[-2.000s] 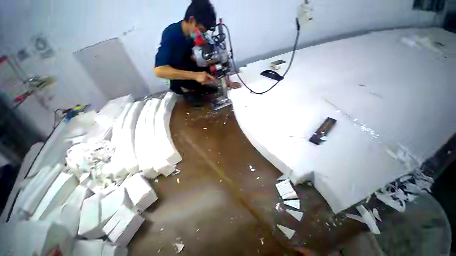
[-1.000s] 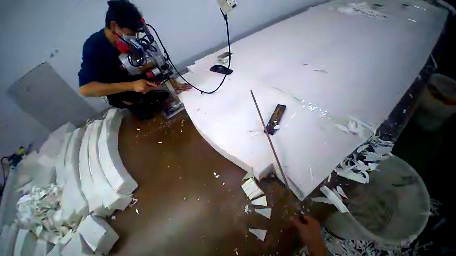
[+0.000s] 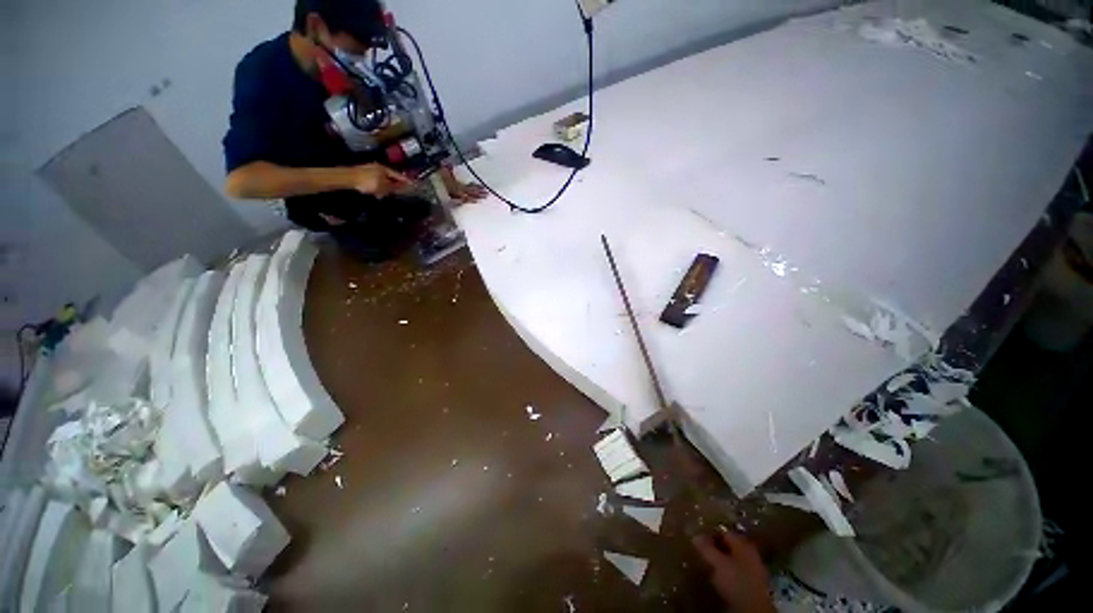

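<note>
A long thin wooden stick [image 3: 635, 317] lies slanting over the white fabric lay [image 3: 827, 216]. Its lower end runs past the lay's near edge towards my right hand [image 3: 736, 570], which is at the bottom edge, blurred and partly cut off. The fingers look closed on the stick's near end, which is hard to see against the brown table [image 3: 420, 467]. My left hand is out of the picture. A dark rectangular object [image 3: 690, 290] lies on the lay, just right of the stick.
A person [image 3: 276, 144] squats on the table behind a cutting machine [image 3: 396, 120] at the lay's edge. A black cable [image 3: 589, 96] hangs over the lay. Curved cut bundles [image 3: 282, 347] and blocks [image 3: 237, 527] lie left. A tub [image 3: 947, 515] stands right. Small cut pieces [image 3: 621, 457] lie near the lay's corner.
The view has swung so the lay and the tub show more. The stick has come into view over the lay, and more of my right hand shows. The stick's tip has stayed over the lay since one second ago.
</note>
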